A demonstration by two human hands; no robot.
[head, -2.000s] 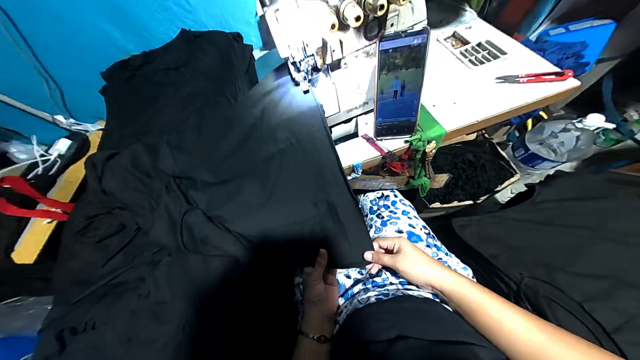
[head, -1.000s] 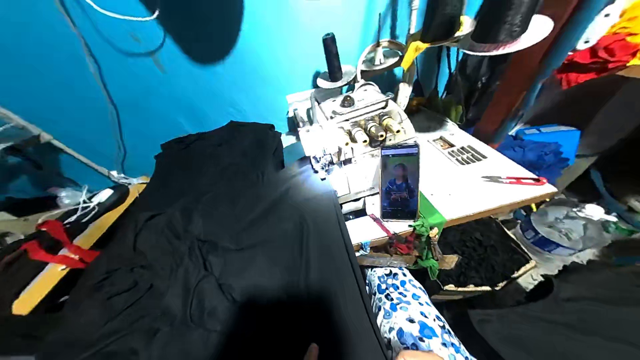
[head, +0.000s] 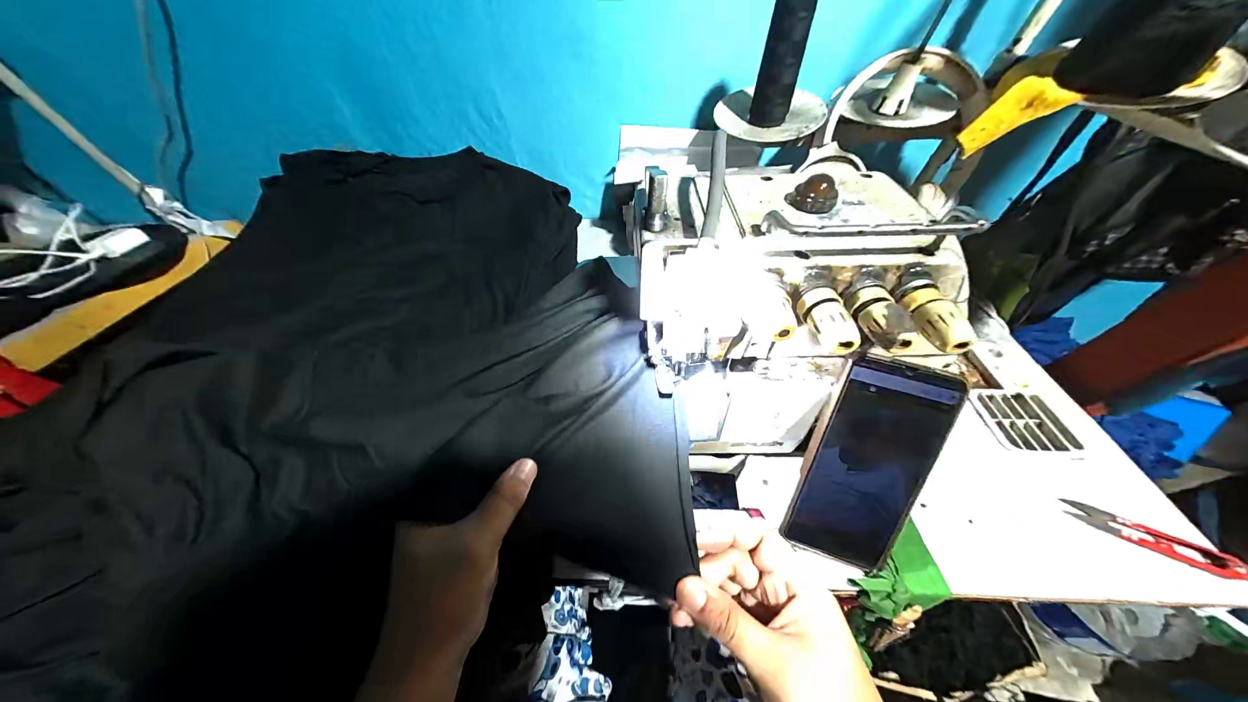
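Black fabric (head: 322,409) lies spread over the left side and runs up to the presser foot (head: 666,375) of a white overlock sewing machine (head: 799,234), lit by a bright lamp. My right hand (head: 760,604) pinches the fabric's near right corner between thumb and fingers, below the machine. My left hand (head: 453,556) lies at the fabric's lower middle, its thumb on top; its fingers are hidden under the cloth. The edge between the presser foot and my right hand is stretched fairly straight.
A smartphone (head: 873,458) leans against the machine's front right. Red-handled thread snips (head: 1160,536) lie on the white table (head: 1033,526). Green cloth scraps (head: 902,585) hang at its near edge, above a container of black scraps (head: 960,643). Thread cones (head: 780,68) stand behind the machine.
The view has moved closer to the machine. Both hands show fully again after being mostly out of view one second ago. The fabric corner in my right hand is now nearer the presser foot.
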